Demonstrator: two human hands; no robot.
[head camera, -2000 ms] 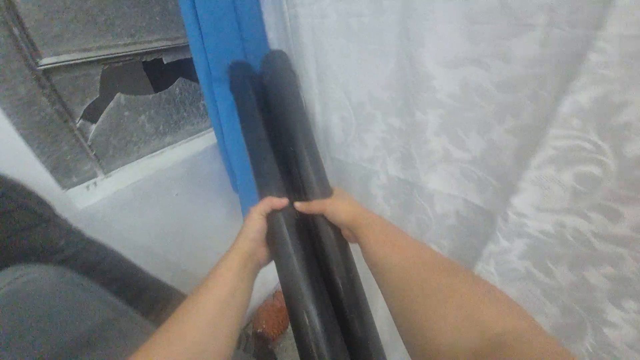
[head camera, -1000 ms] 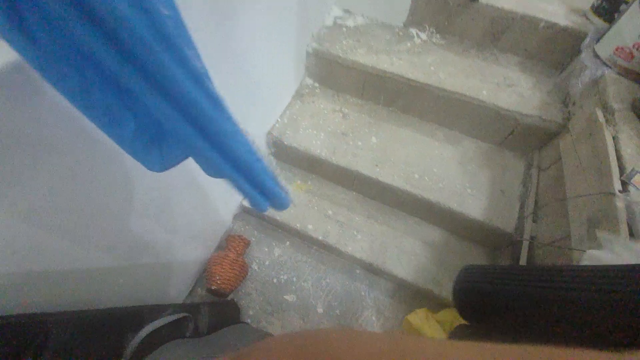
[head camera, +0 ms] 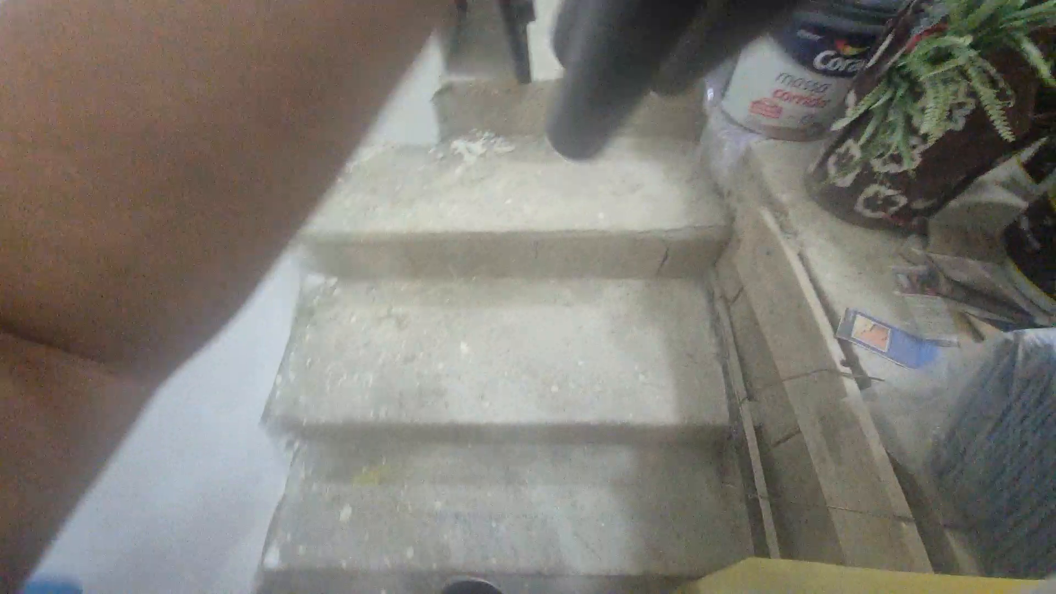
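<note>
Two dark, round-ended rolls or tubes, one plainly seen as a blurred dark roll [head camera: 610, 74], jut into the top middle of the view above the concrete stairs [head camera: 511, 355]. A bare arm of mine fills the upper left, its forearm running up toward the top edge. Neither hand is in the picture, so what they hold or touch is hidden. At the bottom edge a small dark round thing [head camera: 470, 585] shows beside something yellow [head camera: 850, 577].
A paint-filler bucket [head camera: 784, 82] and a fern [head camera: 932, 91] in a dark patterned pot [head camera: 899, 186] stand on the right ledge. Below them lie papers [head camera: 891, 337] and a plastic-wrapped ridged thing [head camera: 1002, 462]. A white wall [head camera: 198, 445] borders the stairs on the left.
Two seconds ago both my hands were on two long dark rolls beside the curtains; now the hands are out of sight. The view has swung to the stairs, and the dark rolls show at the top.
</note>
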